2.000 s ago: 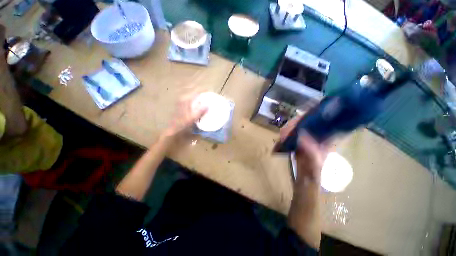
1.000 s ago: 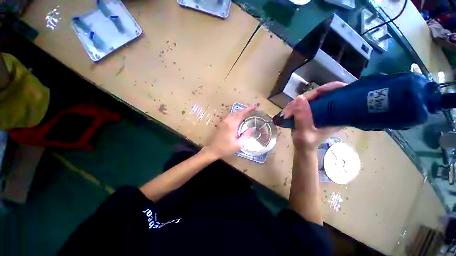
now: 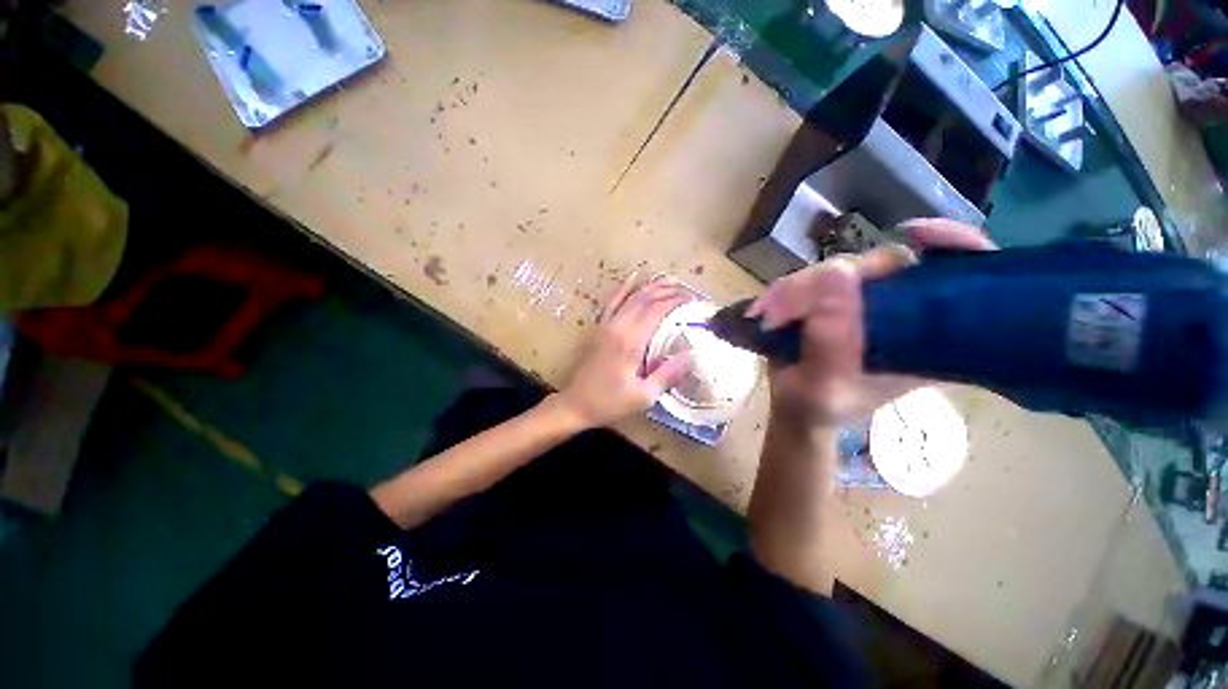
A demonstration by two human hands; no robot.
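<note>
A round disc (image 3: 703,377) with bright glare lies over a pale square base (image 3: 690,424) near the bench's front edge. My left hand (image 3: 630,361) grips the disc's left side, fingers spread over its rim. My right hand (image 3: 824,323) is closed around the front of the dark-blue electric screwdriver (image 3: 997,323), which lies nearly level. The screwdriver's black nose is over the disc's upper right part; glare hides whether the tip touches. Another disc (image 3: 918,442) on a base sits to the right of my right forearm.
The metal screw feeder (image 3: 875,182) stands behind my right hand. A square base with posts (image 3: 290,61) is at the upper left. White specks (image 3: 536,283) and more specks (image 3: 893,540) lie on the bench. A yellow sleeve (image 3: 61,209) of another person is at the left edge.
The screwdriver's nose has moved left from beside the disc to over it, and its body has swung lower at the right. My left hand has stayed on the disc.
</note>
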